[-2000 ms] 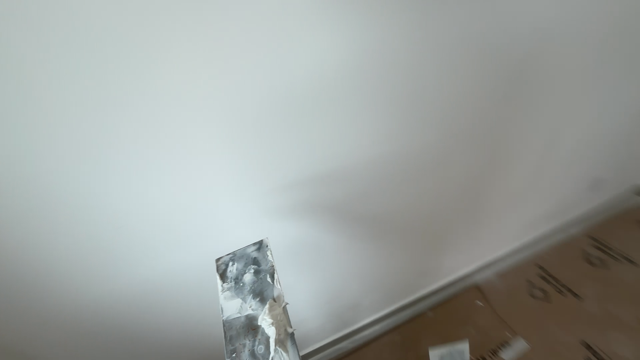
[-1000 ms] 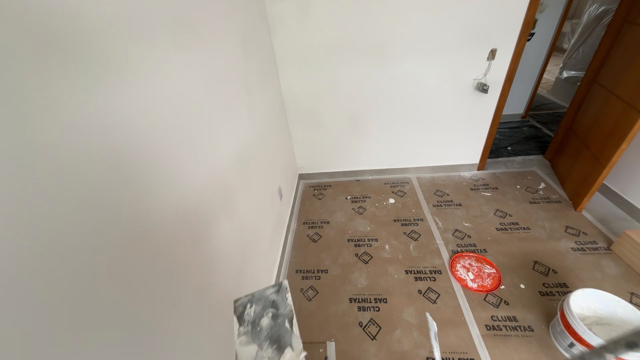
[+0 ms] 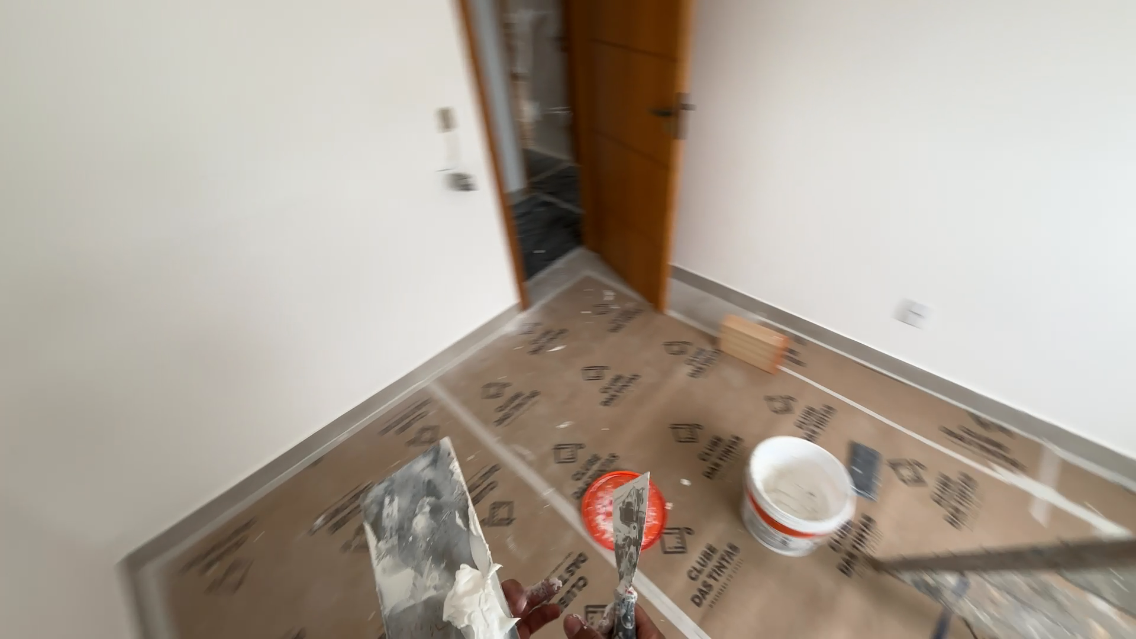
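My left hand [image 3: 531, 603], at the bottom centre, grips a flat steel plastering trowel [image 3: 422, 532] smeared with filler; a white lump of filler [image 3: 475, 599] sits near its lower right edge. Beside it my right hand [image 3: 612, 626] is closed on the handle of a putty knife [image 3: 630, 524], blade up and coated with dried filler. Behind that blade a red bucket lid [image 3: 602, 510] lies on the floor. To its right stands a white plastic bucket [image 3: 799, 493] with whitish filler inside.
Printed brown paper [image 3: 497, 444] covers the floor. A wooden door [image 3: 626, 133] stands open in the corner. By the right wall is a wooden block [image 3: 753, 342]; a dark flat piece [image 3: 863, 470] lies beside the bucket. A splattered board-like object [image 3: 1021, 568] juts in at lower right.
The view has swung right, from the wall to the door corner and bucket. Both hands and the full putty knife blade now show; the filler lump on the trowel is visible again.
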